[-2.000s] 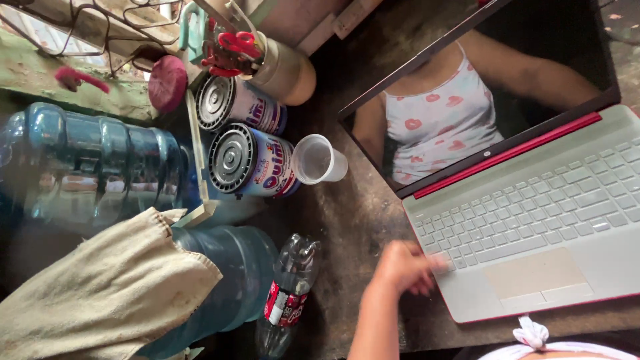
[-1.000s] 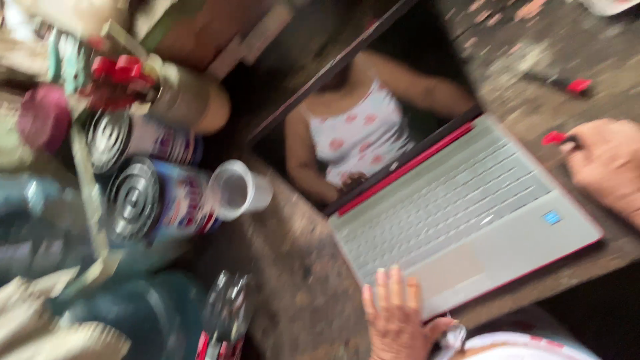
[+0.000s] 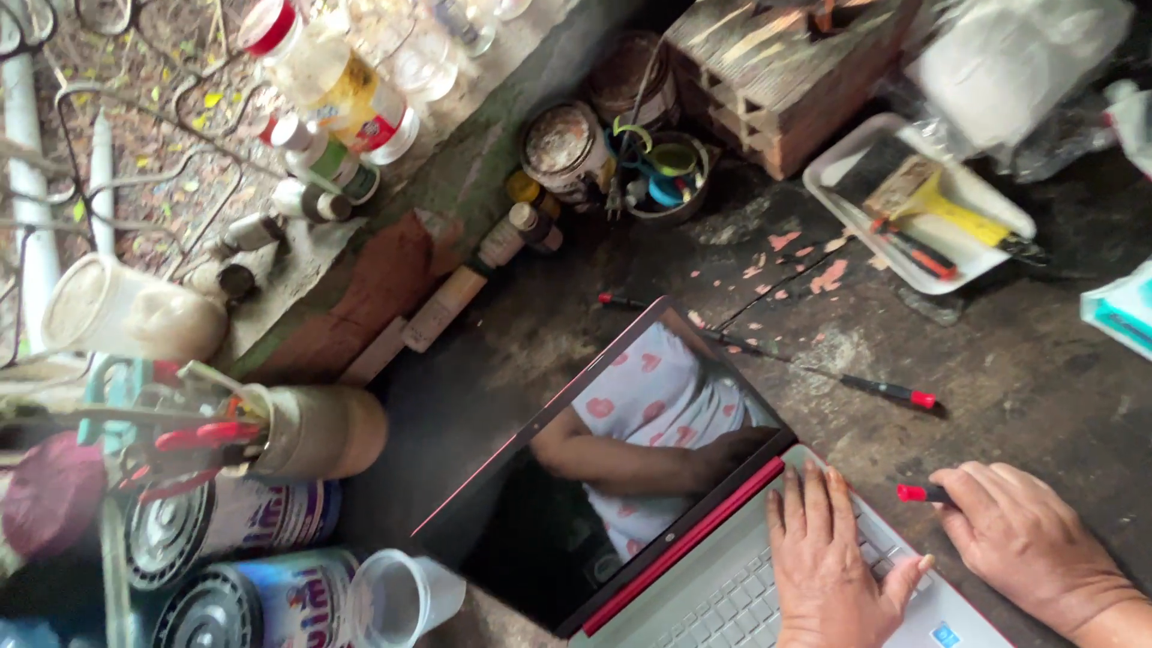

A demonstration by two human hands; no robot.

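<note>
An open laptop (image 3: 630,513) with a red hinge stands on the dark tabletop, its black screen reflecting a person in a printed top. My left hand (image 3: 828,558) lies flat with fingers extended over the laptop's keyboard (image 3: 733,598). To the right of the laptop, my right hand (image 3: 1035,540) is closed on a small screwdriver with a red-tipped black handle (image 3: 920,493); the rest of that tool is hidden by the hand. Beyond the laptop lies another red-and-black screwdriver (image 3: 891,391), and a red tip (image 3: 612,298) shows behind the screen.
A foam tray (image 3: 945,270) holds a yellow-handled brush (image 3: 954,216). Near it are a hollow clay block (image 3: 774,90) and a paint-stained can (image 3: 567,148). On the left stand a jar of tools (image 3: 324,432), labelled cans (image 3: 270,513) and a plastic cup (image 3: 405,598). Paint chips lie scattered.
My left hand has moved from the laptop's front edge onto the keyboard. My right hand, absent two seconds ago, still holds the red-tipped tool. The view has swung right and up.
</note>
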